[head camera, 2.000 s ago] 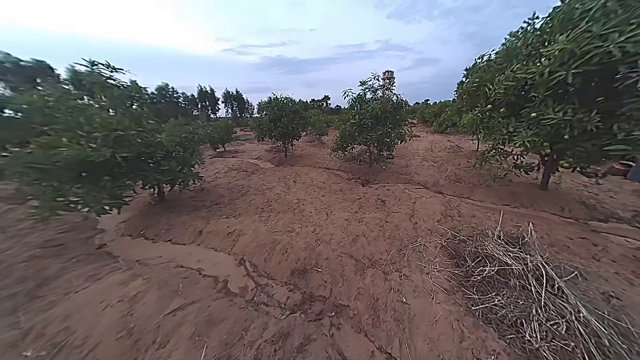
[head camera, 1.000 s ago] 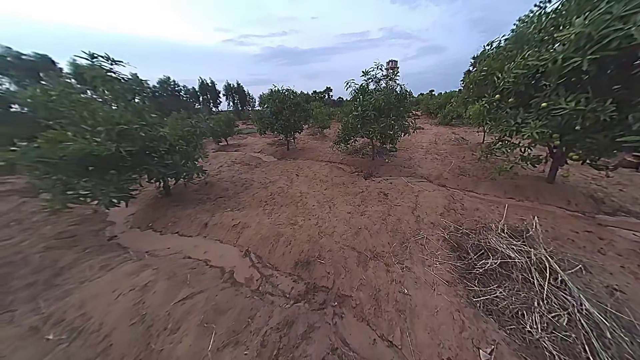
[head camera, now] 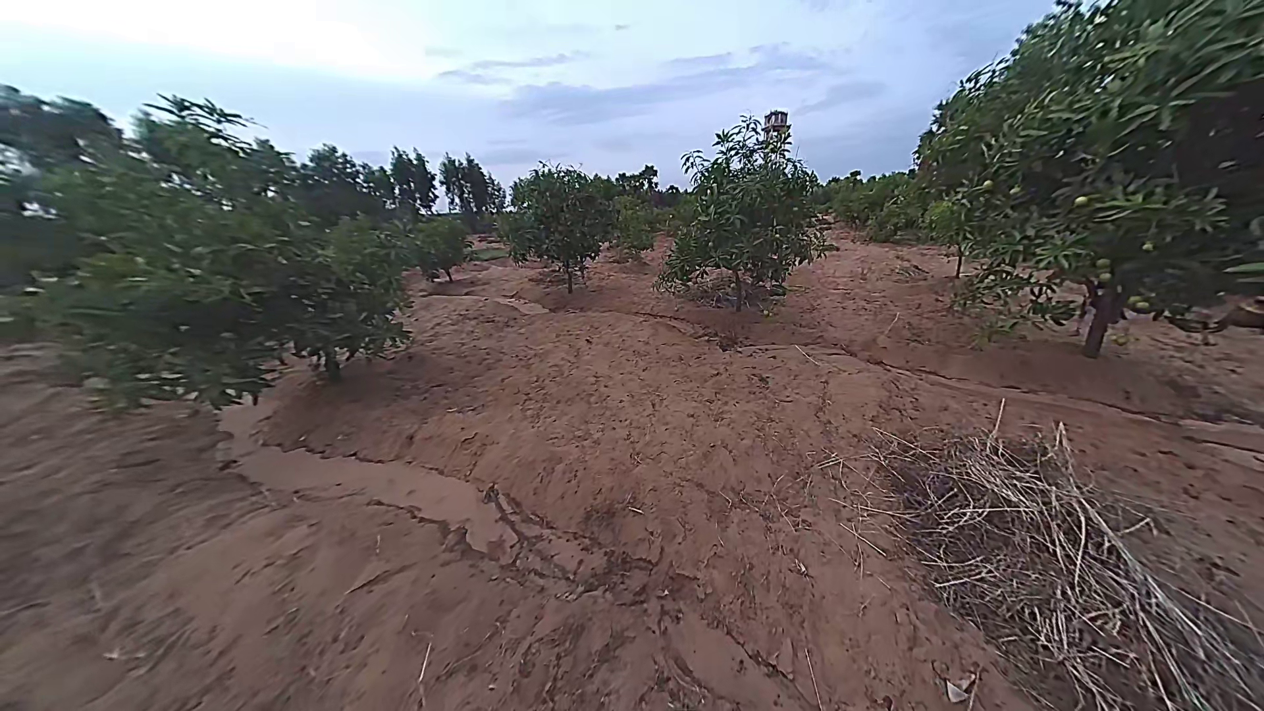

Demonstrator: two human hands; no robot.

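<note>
Neither my left hand nor my right hand shows in the head view. Reddish-brown soil (head camera: 612, 425) fills the lower part of the view. A heap of dry stalks and twigs (head camera: 1037, 563) lies on it at the lower right. At the right edge stands a leafy fruit tree (head camera: 1106, 168) with small round green fruits (head camera: 1103, 265) among its lower leaves. Another leafy tree (head camera: 237, 267), somewhat blurred, spreads low over the ground at the left.
A shallow eroded channel (head camera: 365, 484) runs from the left toward the lower middle. A narrow groove (head camera: 948, 380) crosses on the right. Smaller trees (head camera: 739, 217) stand farther back, with a tower (head camera: 776, 122) behind them.
A dark shape and a bit of blue at the right edge, beside the fruit tree two seconds ago, have mostly gone from view; a brownish part remains there.
</note>
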